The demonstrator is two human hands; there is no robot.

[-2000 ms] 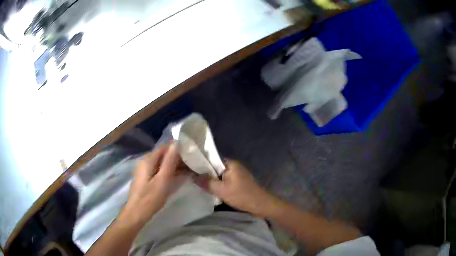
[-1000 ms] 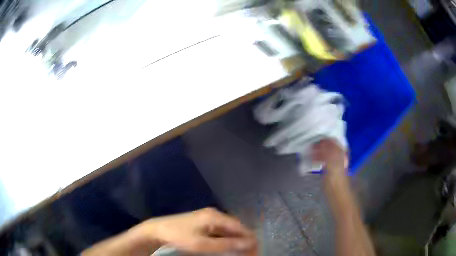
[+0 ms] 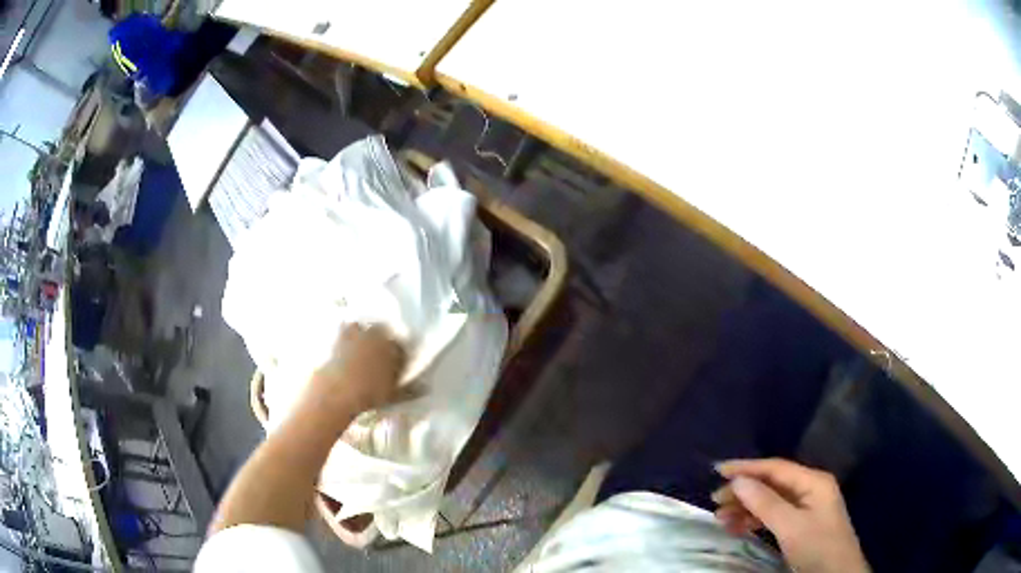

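Note:
A heap of white garment pieces [image 3: 336,246] fills a bin with a tan rim [image 3: 549,263], left of centre. My left hand [image 3: 370,369] reaches onto the front of the heap, its fingers against a fold of white cloth. The fingertips are partly hidden, so I cannot tell whether they grip it. My right hand [image 3: 789,509] is at the lower right, below the table edge. Its fingers are loosely bent and apart, and it holds nothing.
The white machine table [image 3: 694,123] with its wood-coloured edge runs across the top and right. Small dark metal parts show at the far right. Behind the bin are stacked white sheets [image 3: 252,179]. A person in blue [image 3: 151,50] is at the far upper left. Loose threads hang from the table edge.
The view has swung left from the blue container to the bin. My left hand is now on the white heap. My right hand has left the white cloth on the blue container.

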